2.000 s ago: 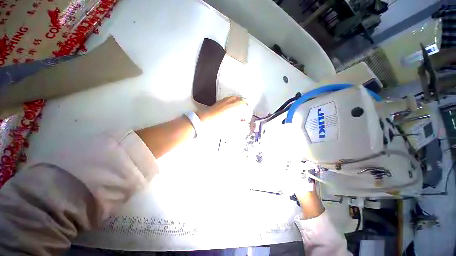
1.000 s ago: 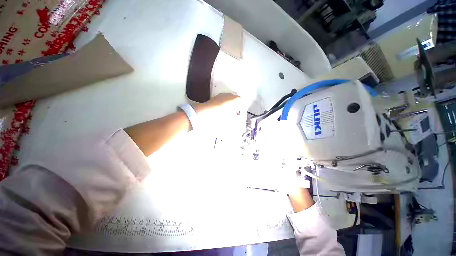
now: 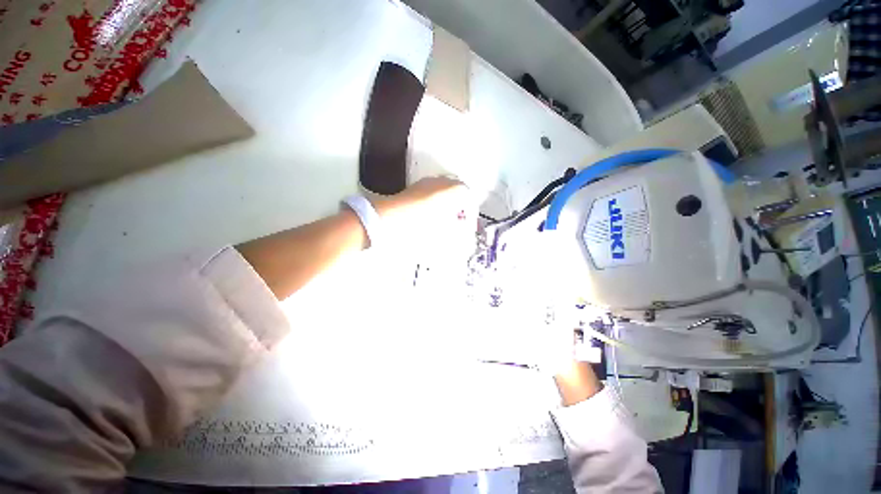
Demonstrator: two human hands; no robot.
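A white Juki sewing machine head (image 3: 667,232) stands right of centre. Its presser foot and needle area (image 3: 493,280) is mostly washed out by the lamp. My left hand (image 3: 430,193) lies on the table left of the needle area; its fingers are lost in glare. A dark brown curved piece (image 3: 389,127) lies beyond it, joined to or overlapping a beige piece (image 3: 448,68). My right hand (image 3: 576,371) is below the machine head, mostly washed out; only the wrist shows clearly. What either hand holds cannot be seen.
A long beige strip (image 3: 145,135) lies at the left, partly over a tan board with red print (image 3: 58,48). Ruler marks (image 3: 261,439) run along the table's front edge. A blue tube (image 3: 604,174) curves behind the machine head. Other equipment stands in the background.
The whole view has shifted slightly since two seconds ago. The right wrist sits slightly further left and shows less bare skin. The left hand and dark piece keep nearly the same relation.
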